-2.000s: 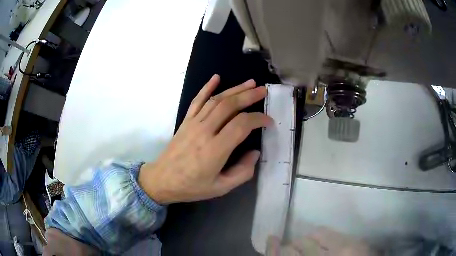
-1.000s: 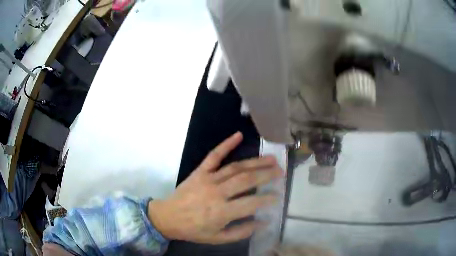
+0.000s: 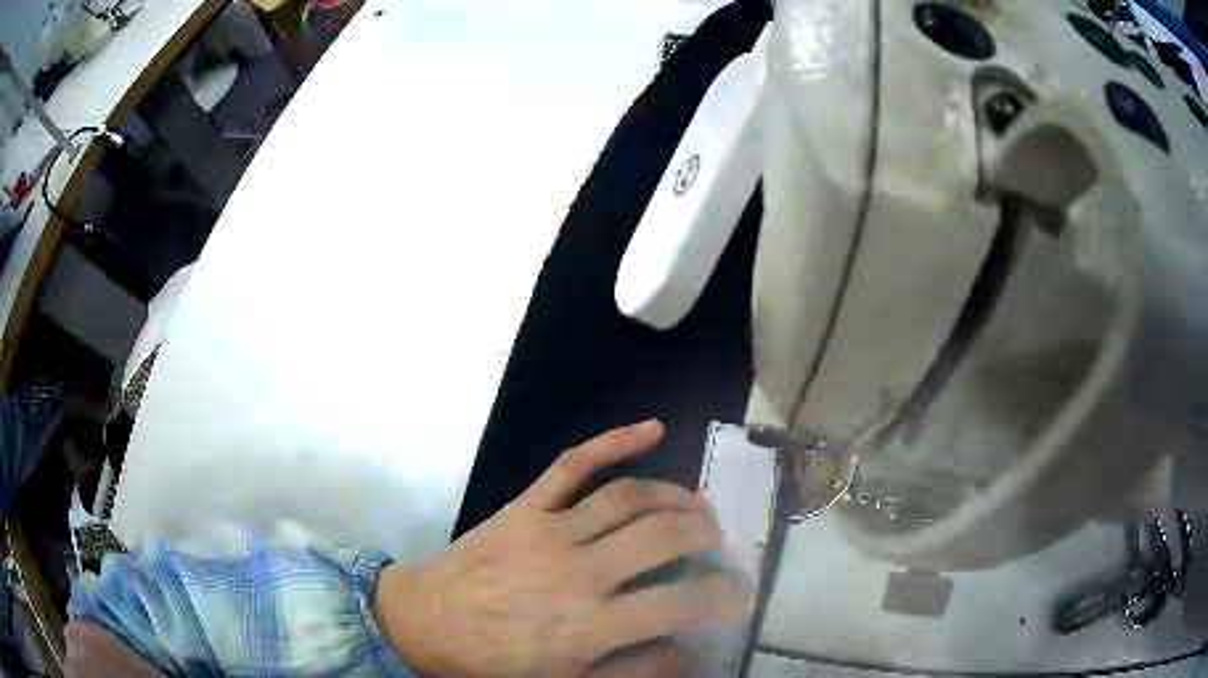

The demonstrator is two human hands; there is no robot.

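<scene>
A long black fabric panel (image 3: 616, 344) lies on the white table and runs under the machine head (image 3: 954, 305). A flat white marked strip (image 3: 742, 480) lies along the panel's right edge, just left of the needle area. My left hand (image 3: 570, 589) lies flat with fingers spread, its fingertips over the strip and its palm over the black fabric; the fingers are partly blurred. The lower part of the strip is hidden or cut off by the bottom edge. The needle is hidden by the head. My right hand is out of the picture.
A white rounded bar (image 3: 689, 199) hangs left of the head over the fabric. Dark-handled shears (image 3: 1126, 589) lie on the table at right. Another wooden-edged table (image 3: 113, 126) stands at far left, with patterned pieces (image 3: 96, 540) low beside my table.
The view has tilted up, so more of the machine head shows. My left hand has shifted right onto the strip. My right hand, blurred at the bottom edge before, is gone from view.
</scene>
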